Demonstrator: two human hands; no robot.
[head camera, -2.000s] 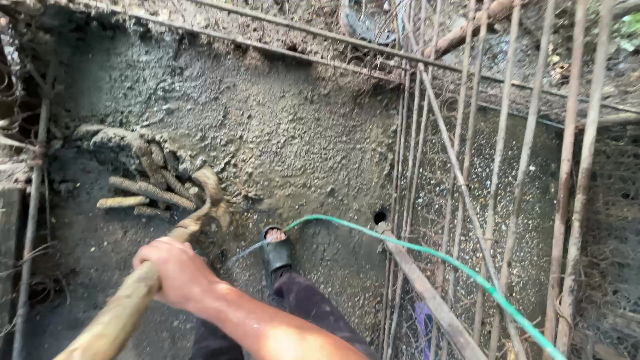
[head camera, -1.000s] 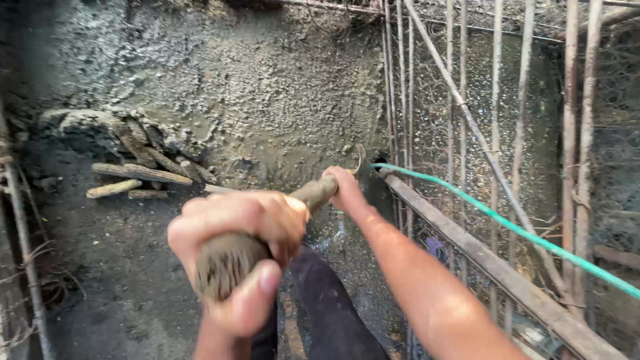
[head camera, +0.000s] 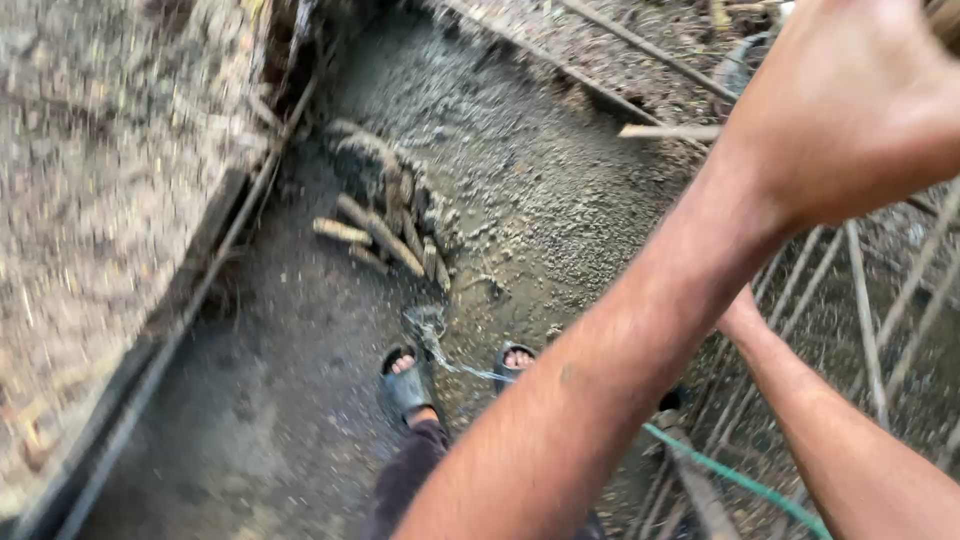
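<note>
My left hand (head camera: 862, 97) is raised at the top right, blurred and cut by the frame edge, against a brown wooden pole (head camera: 946, 26) of which only a bit shows. My right hand (head camera: 739, 309) is lower, its fingers hidden behind my left forearm. A green hose (head camera: 750, 480) runs behind that forearm, and water (head camera: 431, 334) splashes on the ground near my sandalled feet. Short, rough, stick-like pieces (head camera: 382, 232) lie in a muddy heap. Wet, gritty grey mix (head camera: 555, 187) spreads to their right.
Thin bars or poles (head camera: 866, 322) cross the ground at right. A long rail (head camera: 180, 322) edges the muddy floor at left, with a rough earth bank (head camera: 97, 187) beyond it. A dark round container (head camera: 739, 71) sits at the top right. A plank (head camera: 705, 499) lies at lower right.
My left hand has moved from in front of me to the upper right. Both feet now show, and water splashes beside them. The view has turned toward the left bank.
</note>
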